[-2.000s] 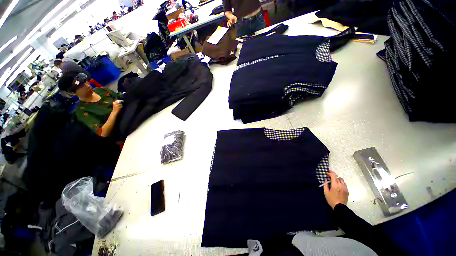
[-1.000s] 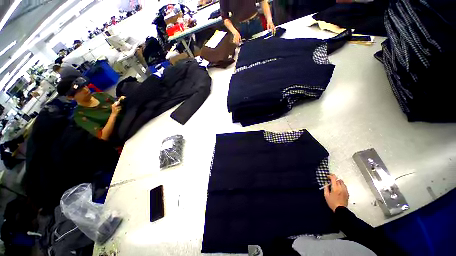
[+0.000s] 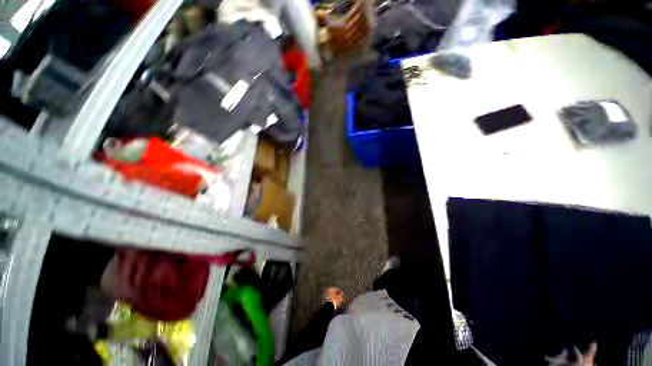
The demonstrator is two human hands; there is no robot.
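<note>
The dark garment body (image 3: 550,264) lies flat on the white table (image 3: 529,168) at the lower right. Checked lining (image 3: 462,329) shows at its lower left corner. My right hand (image 3: 578,354) is at the bottom edge over the garment; only blurred fingers show, and I cannot tell if they hold anything. My left hand (image 3: 334,297) is small and blurred beside my body, above the floor and away from the garment; its grip is unclear.
A black phone (image 3: 503,119) and a clear bag of dark parts (image 3: 598,122) lie on the table. A blue bin (image 3: 372,146) with dark cloth stands beside it. Shelving (image 3: 143,207) with cloth and bags stands at left, across a floor aisle (image 3: 343,207).
The view has swung left, bringing in the shelving and aisle. The garment now appears at the lower right. My left hand has come into view; my right hand is mostly cut off.
</note>
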